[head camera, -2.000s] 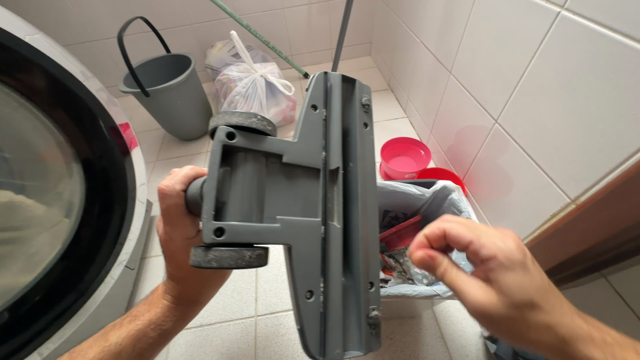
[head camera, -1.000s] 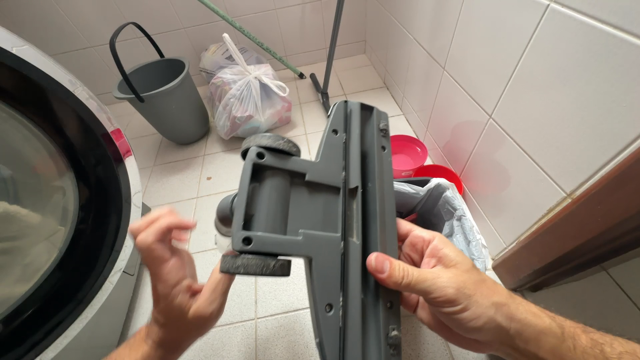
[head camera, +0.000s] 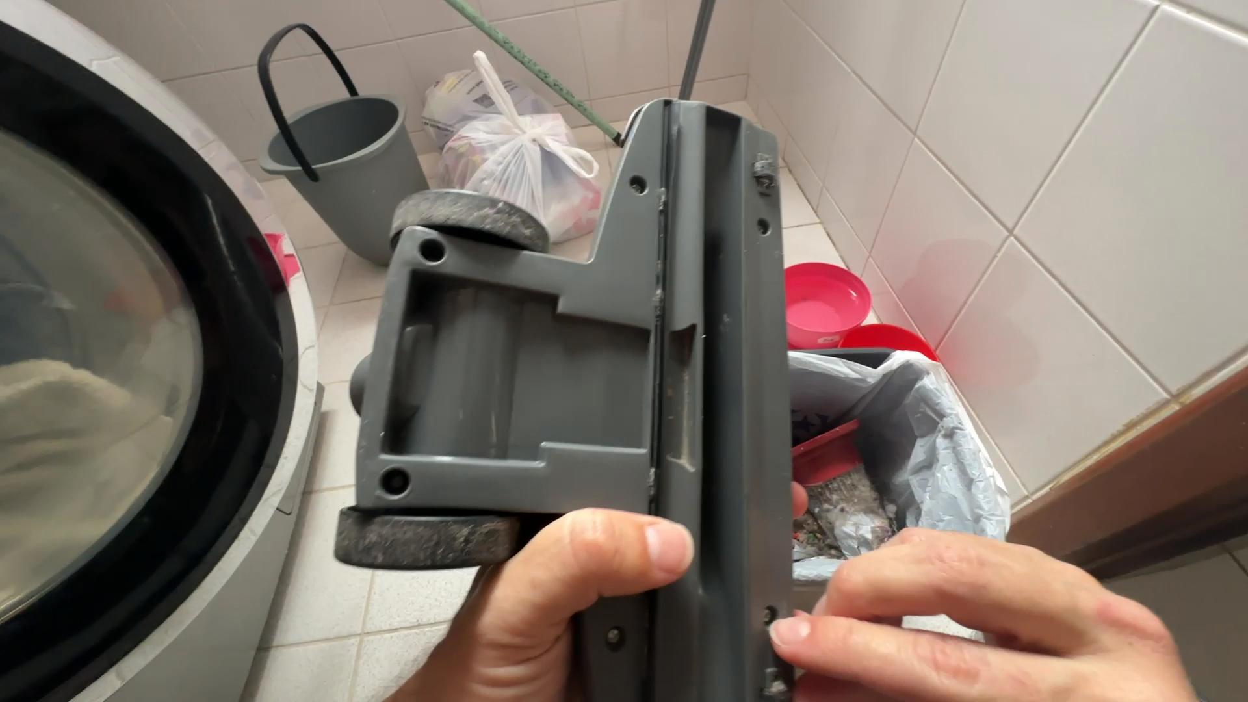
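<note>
A grey plastic vacuum cleaner floor head (head camera: 604, 390) fills the middle of the view, its underside facing me and its long slot running up and down. Dusty dark wheels flank its neck, and tufts of lint cling near both ends of its right edge. My left hand (head camera: 556, 595) grips the lower part, thumb across the underside; its other fingers are mostly hidden behind. At the lower right edge, my right hand (head camera: 975, 624) has a fingertip against the head beside a screw hole and the lower lint tuft. Its fingers are bent, and its lower part is cut off by the frame.
A lined waste bin (head camera: 951, 458) holding dust and a red piece stands behind the head at right. Pink and red basins (head camera: 827, 297) are beyond it. A grey bucket (head camera: 375, 185), tied plastic bag (head camera: 517, 161) and green pole (head camera: 531, 66) are behind. A front-loading washer (head camera: 258, 390) stands left.
My left hand, off the head with fingers spread one second ago, now grips its lower part. My right hand has let go of its grip and moved down to the lower right edge.
</note>
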